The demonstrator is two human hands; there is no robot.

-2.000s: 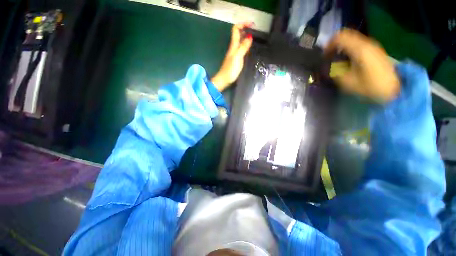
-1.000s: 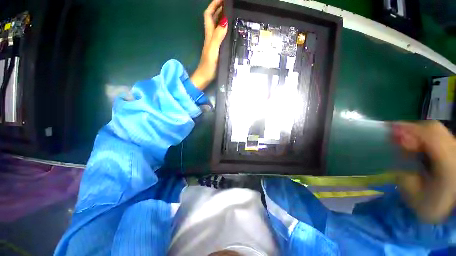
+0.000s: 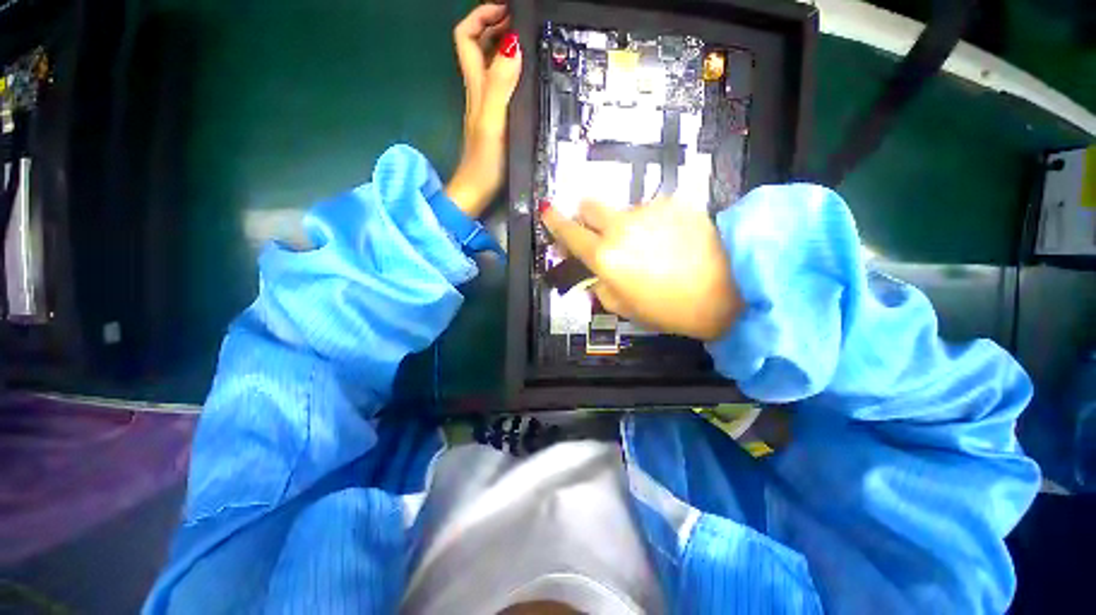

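An open tablet (image 3: 649, 180), insides up and glaring white, lies in a thick black foam tray (image 3: 519, 288). My left hand (image 3: 483, 114) is at the tray's upper left side, thumb against its wall, other fingers partly hidden. My right hand (image 3: 661, 262) is over the lower half of the tablet, index fingertip at the tablet's left edge. A pale release liner shows beneath its fingers, and a yellowish part (image 3: 736, 421) shows at the tray's near edge. Any small piece at the fingertip is too small to tell. The hand hides the lower right of the tablet.
Another trayed tablet (image 3: 24, 228) is at the far left on the green mat (image 3: 325, 96). A blurred black strap (image 3: 901, 96) crosses at upper right, near the white rail (image 3: 998, 78). A light panel in a dark frame (image 3: 1067, 204) is at the right edge.
My right hand has come in from the right onto the tablet. The tray and left hand have shifted slightly left and up in view. The black strap has appeared at upper right.
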